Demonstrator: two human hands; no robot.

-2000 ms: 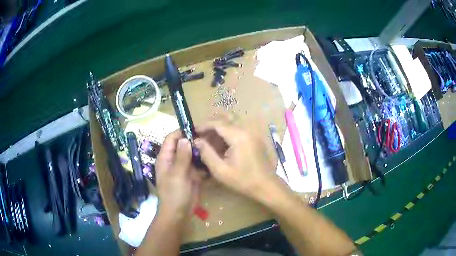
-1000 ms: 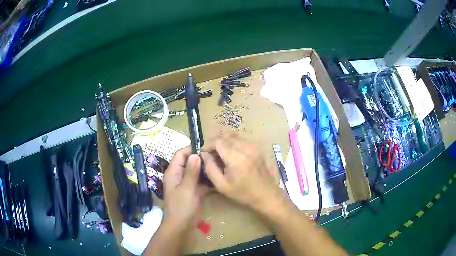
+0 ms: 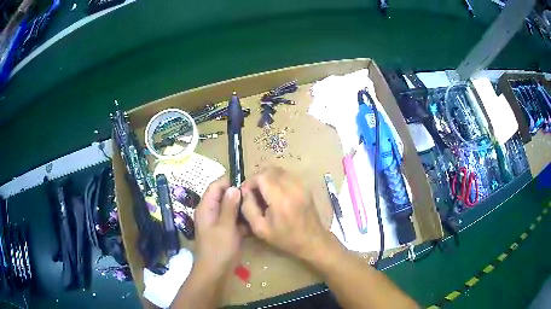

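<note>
A long black tapered handle unit (image 3: 235, 142) stands out from my hands toward the far edge of the cardboard tray (image 3: 290, 271). My left hand (image 3: 219, 220) is closed around its near end, thumb on top. My right hand (image 3: 279, 208) is bent over the same end from the right, its fingertips at the unit beside my left thumb. The near end is hidden by my hands, and I cannot tell whether a small part is between my right fingers. A pile of tiny screws (image 3: 273, 141) lies beyond my right hand.
The blue electric screwdriver (image 3: 379, 142), its black cord, a pink tool (image 3: 354, 193) and a dark thin tool (image 3: 334, 199) lie at right. A tape roll (image 3: 171, 134), black housing shells (image 3: 167, 211) and purple-ended pieces (image 3: 184, 196) lie left. Red scissors (image 3: 465, 187) lie outside the tray.
The unit has gone from tilted to nearly upright in the picture. My right fingers have shifted slightly at its near end. The whole view has also shifted a little.
</note>
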